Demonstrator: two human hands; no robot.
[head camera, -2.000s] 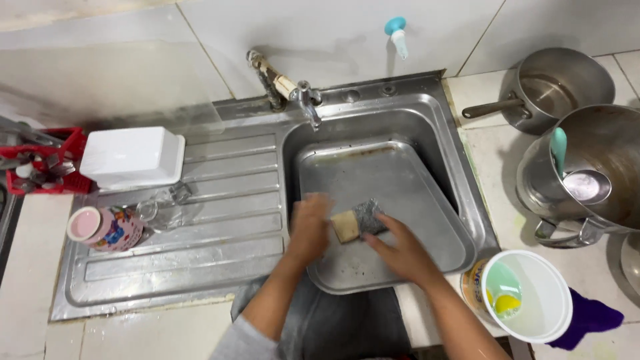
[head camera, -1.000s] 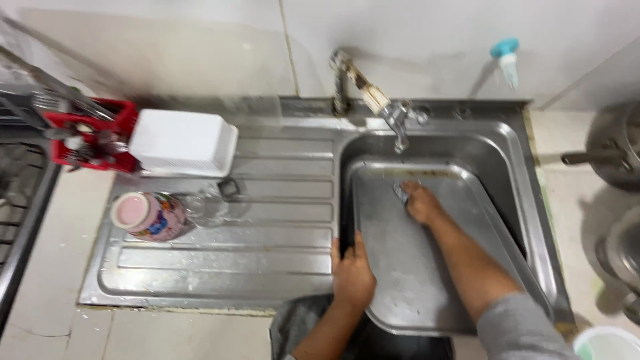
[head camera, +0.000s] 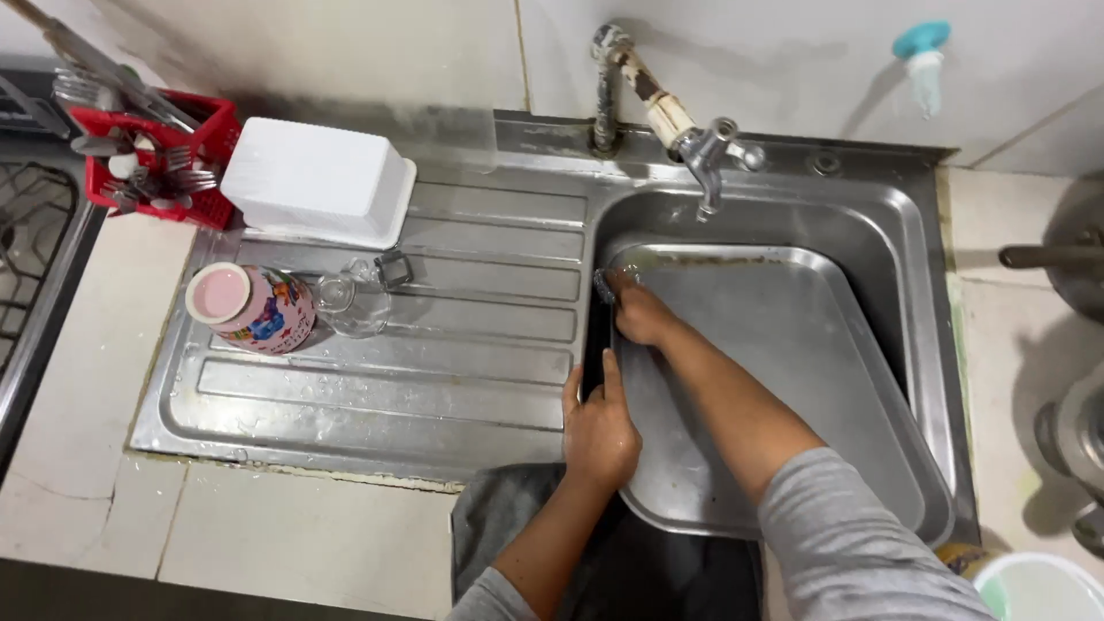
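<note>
A rectangular metal baking tray (head camera: 750, 371) lies tilted in the stainless steel sink (head camera: 768, 211), its front end over the sink's near edge. My left hand (head camera: 604, 431) grips the tray's left rim, with fingers pointing toward the back. My right hand (head camera: 642, 310) is at the tray's back left corner, holding a grey scouring pad (head camera: 605, 286) against the rim. Some suds show beside the fingers. Brownish residue marks the tray's back edge. A metal faucet (head camera: 707, 164) stands above the sink, with no stream of water visible from it.
On the ribbed drainboard (head camera: 492, 345) are an upturned white container (head camera: 310, 177), a pink decorated mug (head camera: 259, 306) and a glass cup (head camera: 354, 297). A red cutlery basket (head camera: 211, 134) stands at the back left. Right of the sink are a pot handle (head camera: 1048, 256) and a white tub (head camera: 1035, 586).
My right hand with the pad has moved from the tray's back edge to its left corner. Two seconds ago a yellowish sponge and the grey pad were over the tray's middle. The view has shifted left.
</note>
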